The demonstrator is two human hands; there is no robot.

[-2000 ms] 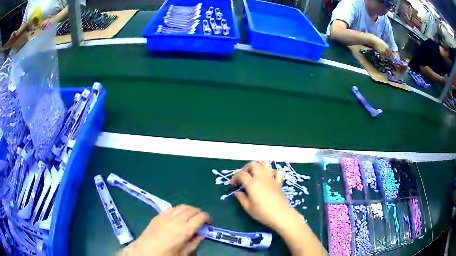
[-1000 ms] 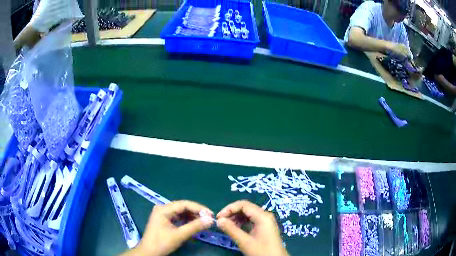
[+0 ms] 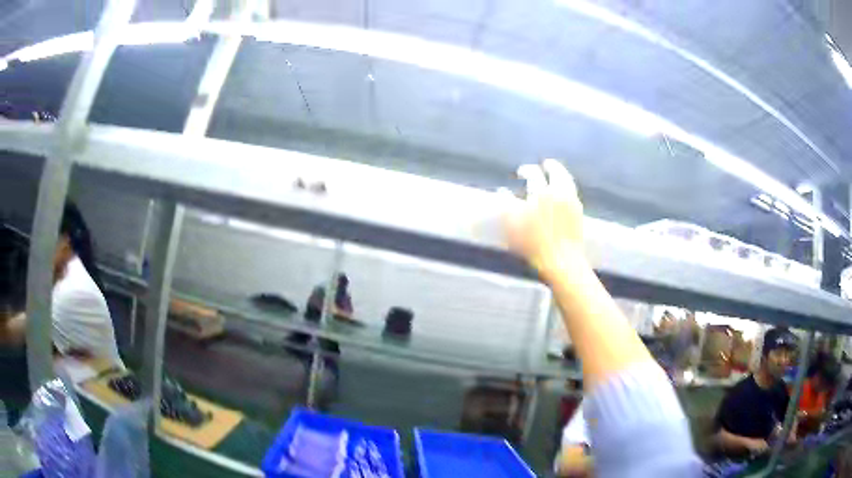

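My right hand point(image 3: 544, 222) is raised high in the middle of the view, at the pale overhead rail point(image 3: 374, 201). Its fingers point up over the rail's edge; the fingertips are blurred and washed out by light, so I cannot tell whether they hold anything. A light sleeve covers the forearm below it. My left hand is not in view. The lilac shells and small white parts that lay before me are out of the picture.
Two blue trays, one with pale parts point(image 3: 332, 448) and another point(image 3: 472, 456), are at the bottom. Clear bags point(image 3: 61, 434) stand lower left. Metal posts and brown cardboard point(image 3: 201, 425) are at left. People sit at left point(image 3: 84, 313) and right point(image 3: 752, 406).
The view has tilted up from the bench to the overhead rail. My right hand has left the small parts and risen to the rail. My left hand has gone out of view.
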